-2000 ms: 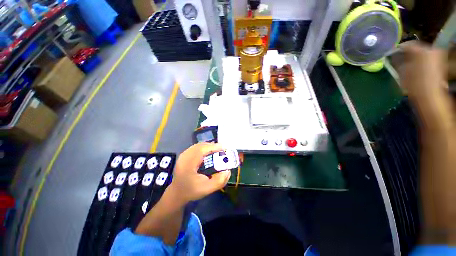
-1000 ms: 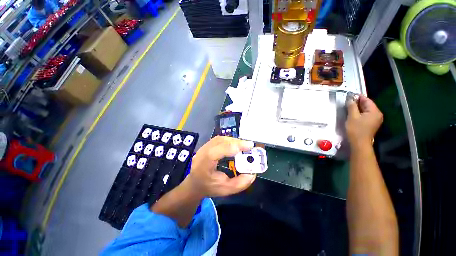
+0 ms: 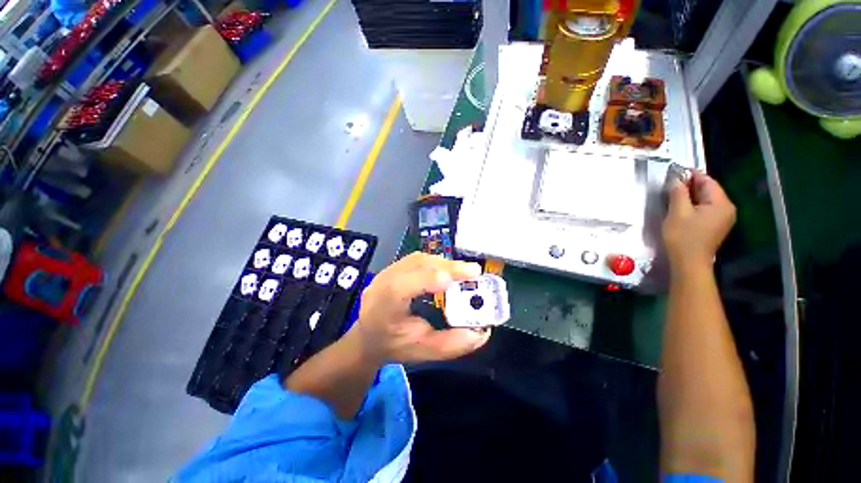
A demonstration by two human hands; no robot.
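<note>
My left hand holds a white housing between thumb and fingers, its dark round centre hole facing up, in front of the press base. My right hand pinches a small greyish part at the right edge of the white press base. Another white housing sits in the black nest, just below the gold press head. The copper-brown second fixture stands to the nest's right. What the small greyish part is, I cannot tell.
A black blister tray with rows of white housings is at left above the floor. A handheld meter and crumpled white tissue lie left of the base. A red button is on its front. A green fan stands at upper right.
My right hand came down from the upper right to the base's right edge and has stayed there for the last second. My left hand still holds its housing. The view has shifted.
</note>
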